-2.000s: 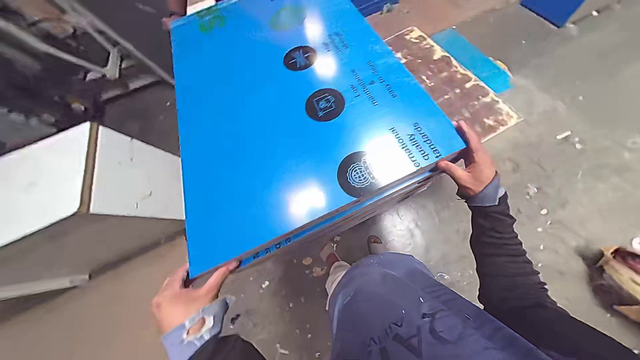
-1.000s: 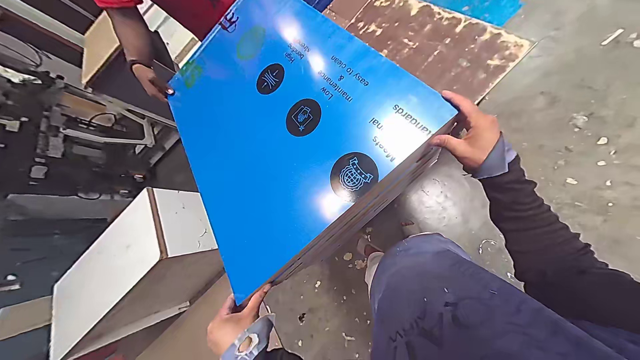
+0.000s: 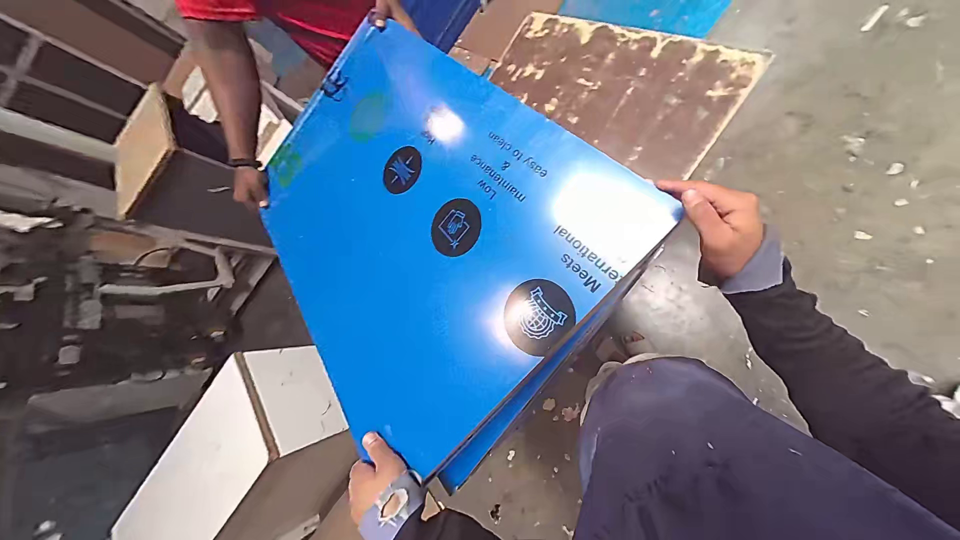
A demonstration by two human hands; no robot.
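A large glossy blue panel [image 3: 390,300] with printed words and round black icons lies across the view, with at least one more blue sheet [image 3: 487,435] under its near edge. My left hand [image 3: 381,476] grips its near left corner, thumb on top. At the right corner my right hand [image 3: 724,225] holds the edge, thumb above and fingers partly hidden. A person in a red shirt holds the far end, one hand [image 3: 251,186] at the far left corner and the other [image 3: 394,13] at the far top corner.
A brown worn board [image 3: 607,97] lies beyond the panel, beside a blue sheet [image 3: 645,11]. White-faced boards [image 3: 202,442] stand at lower left. Brown panels [image 3: 217,187] and scrap pile up at left. Small debris dots the concrete floor [image 3: 847,172].
The other person's red shirt and arms have come further into view at the far end. The near edge now shows a gap between the top panel and a blue sheet beneath. My hands keep their hold.
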